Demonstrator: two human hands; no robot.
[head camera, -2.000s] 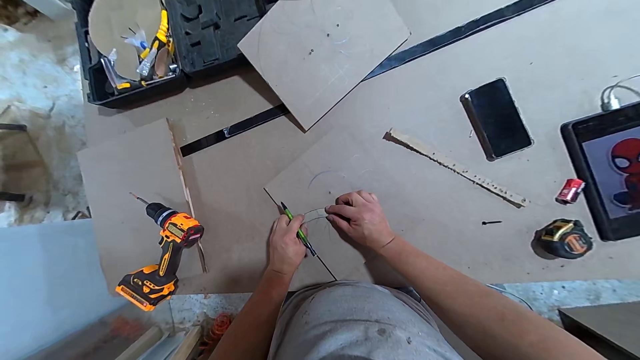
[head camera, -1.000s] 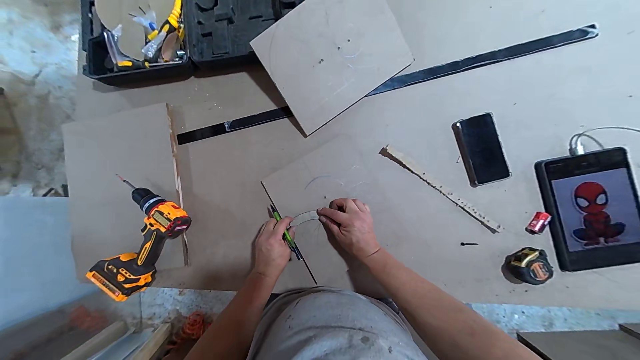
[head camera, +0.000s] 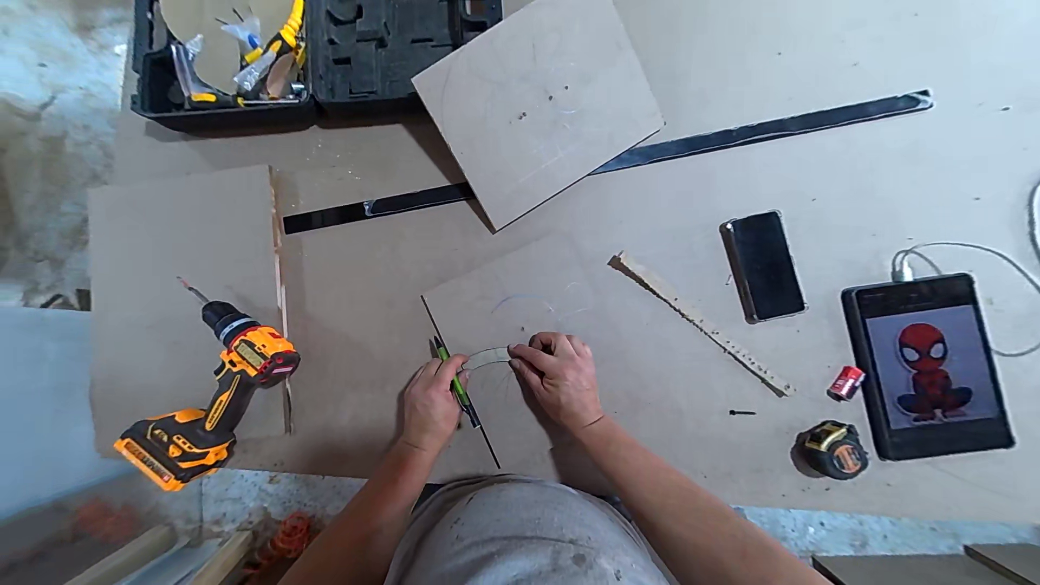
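Note:
My left hand (head camera: 432, 404) grips a green and black pen (head camera: 455, 380) and the left end of a thin, pale curved strip (head camera: 489, 357). The fingertips of my right hand (head camera: 561, 378) pinch the strip's other end, so it arches between both hands. Under them lies a thin board (head camera: 520, 276) with faint curved pencil lines, and a dark edge or rod (head camera: 490, 445) runs along its left side, beneath the pen. What the right fingers cover is hidden.
Left of my hands a cordless drill (head camera: 244, 357) lies on a board (head camera: 162, 244). Behind are an open toolbox (head camera: 227, 118), a square board (head camera: 544, 106) and a black strip (head camera: 756, 130). Rightward lie a perforated strip (head camera: 699, 325), phone (head camera: 764, 266), screw (head camera: 742, 413), tape measure (head camera: 833, 449), red battery (head camera: 846, 383) and tablet (head camera: 934, 447).

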